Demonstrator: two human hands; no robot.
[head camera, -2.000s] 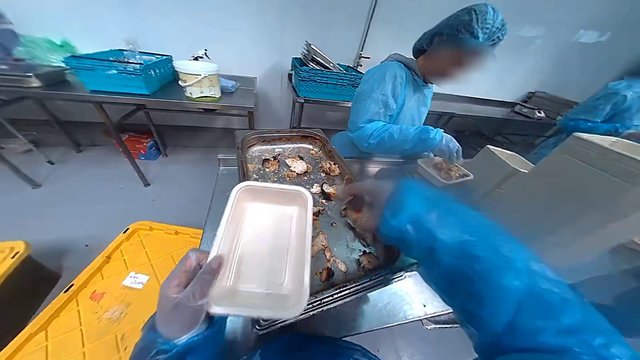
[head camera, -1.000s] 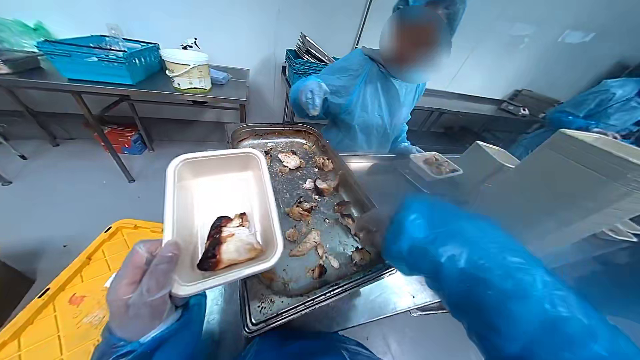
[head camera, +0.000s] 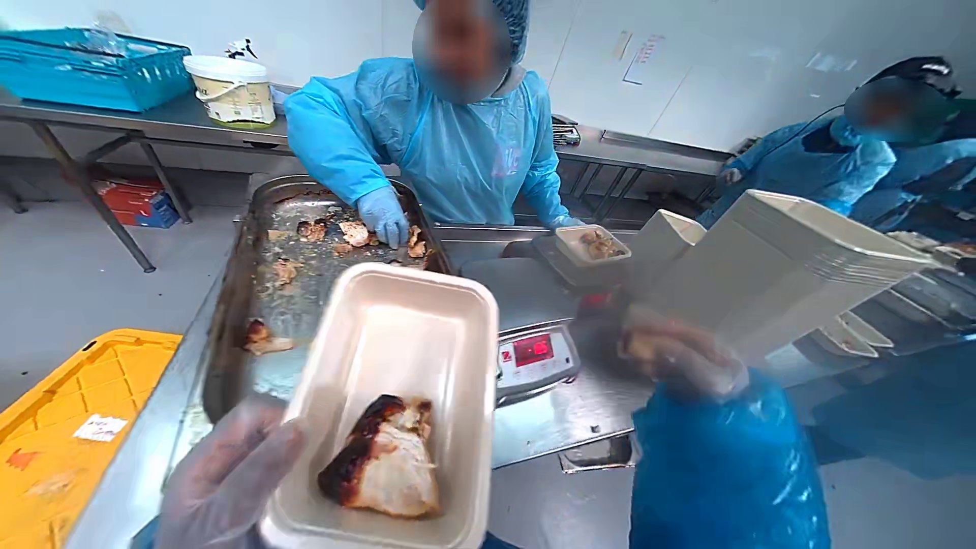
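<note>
My left hand (head camera: 229, 465), in a clear glove, grips the left edge of an off-white rectangular fibre tray (head camera: 412, 343). One piece of browned cooked meat (head camera: 389, 461) lies in its lower part. My right hand (head camera: 679, 351), gloved and blurred, is at the right, just in front of a tall stack of nested trays (head camera: 762, 267); its fingers look curled, and whether it holds a piece of food cannot be told. Behind my tray is a deep metal roasting pan (head camera: 229, 305) with scattered meat pieces (head camera: 286, 271). A digital scale (head camera: 537, 358) with a red display stands between my hands.
Across the steel table (head camera: 549, 435) a co-worker in a blue gown (head camera: 473, 152) reaches into the pan and touches a filled tray (head camera: 591, 244). A yellow crate lid (head camera: 99, 427) is at lower left. A blue basket (head camera: 91, 72) and white bucket (head camera: 232, 91) stand behind.
My right hand has moved from the roasting pan to beside the tray stack. The tray in my left hand held no meat two seconds ago. The co-worker's hand has come into the pan. The view has shifted right.
</note>
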